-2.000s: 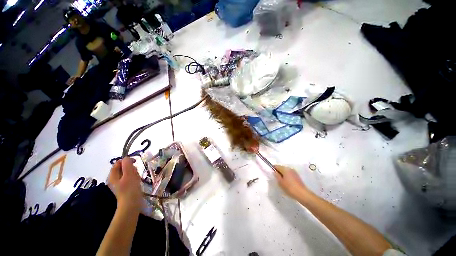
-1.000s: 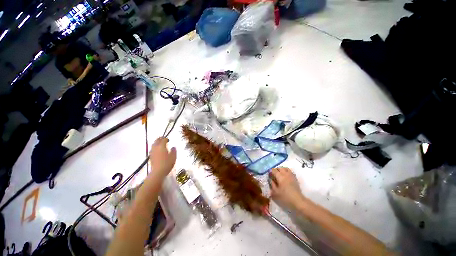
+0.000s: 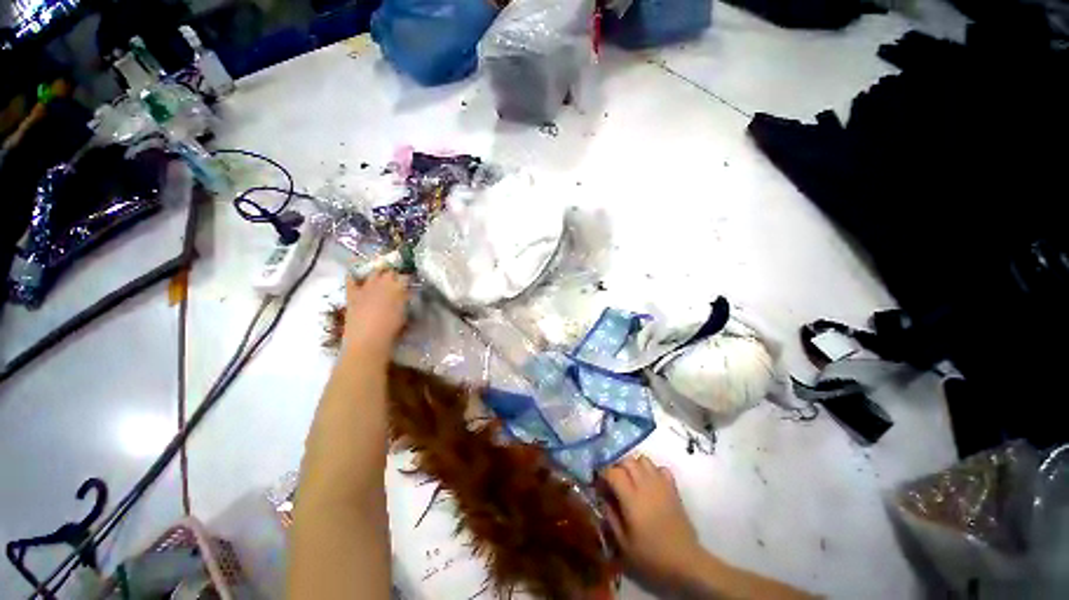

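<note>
My left hand (image 3: pixel 378 311) is over the near left edge of the scrap pile, fingers curled down by clear plastic (image 3: pixel 446 340); its grip is unclear. My right hand (image 3: pixel 645 504) is at the lower end of a blue patterned fabric strip (image 3: pixel 615 399), fingertips touching or very near it; whether it grips is unclear. The orange-brown feather duster (image 3: pixel 492 504) lies between my arms, its handle hidden, partly behind my left hand. A rounded white padded piece (image 3: pixel 498 240) lies beyond my left hand. Another white padded piece with black straps (image 3: pixel 721 369) lies right of the strip.
A white power strip (image 3: pixel 279 264) with grey cords lies at left. A black hanger (image 3: pixel 59 533) and pink-rimmed basket (image 3: pixel 205 551) are at lower left. Blue (image 3: pixel 434 41) and clear bags (image 3: pixel 537 59) stand at the back. Dark garments (image 3: pixel 914 199) and a clear bag (image 3: pixel 973 504) are at right.
The view has shifted. My left hand has moved from beside the cord to the pile. My right hand has left the duster handle and is at the blue strip, which has changed shape slightly.
</note>
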